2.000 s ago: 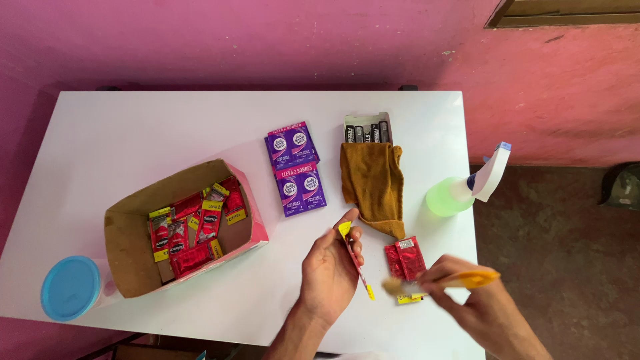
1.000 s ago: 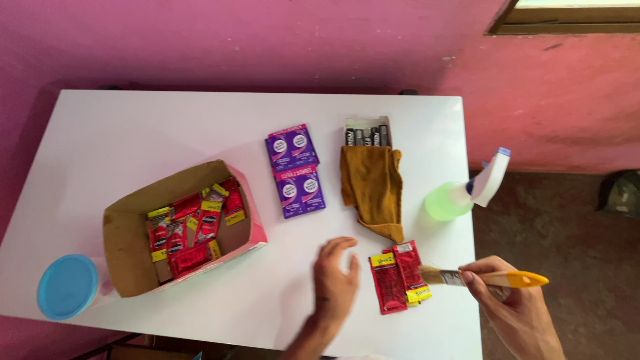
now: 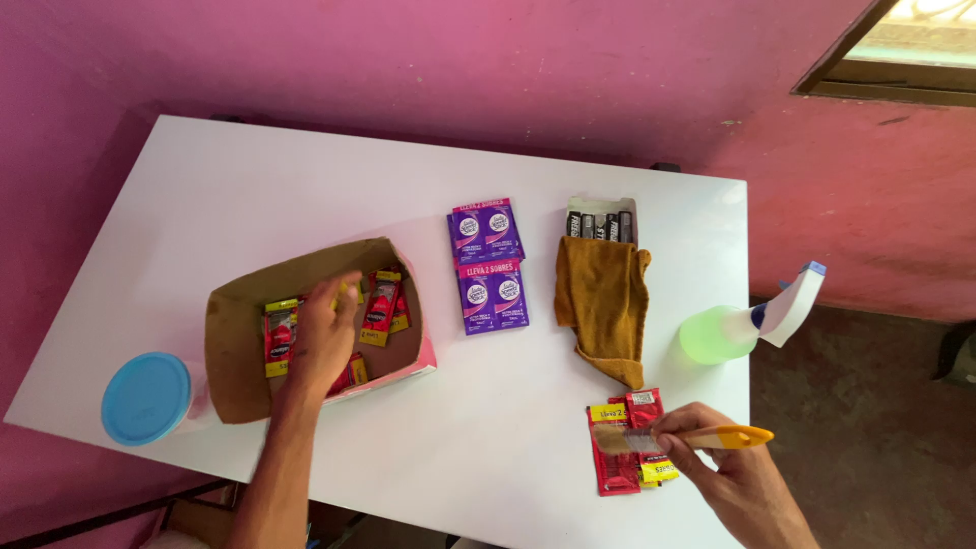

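My left hand (image 3: 328,332) reaches into a cardboard box (image 3: 236,358) at the left, over red and yellow sachets (image 3: 380,306); its fingertips overlap a bit of yellow, and a grip cannot be made out. My right hand (image 3: 705,450) holds a paintbrush (image 3: 740,437) with a wooden handle and yellow end. The brush's bristles lie over a few red sachets (image 3: 616,473) on the white table's right part. Just above those sachets rests a brown cloth (image 3: 606,305), against a small box of black-and-silver packets (image 3: 601,226).
Two purple Lady Speed Stick sachet stacks (image 3: 493,297) lie mid-table. A spray bottle with green liquid (image 3: 717,335) stands by the right edge of the white table (image 3: 488,435). A tub with a blue lid (image 3: 146,398) is left of the cardboard box. Pink walls border the table.
My left hand, which held a sachet two seconds ago, has let it go and moved left into the cardboard box. My right hand still holds the paintbrush, now over the red sachets.
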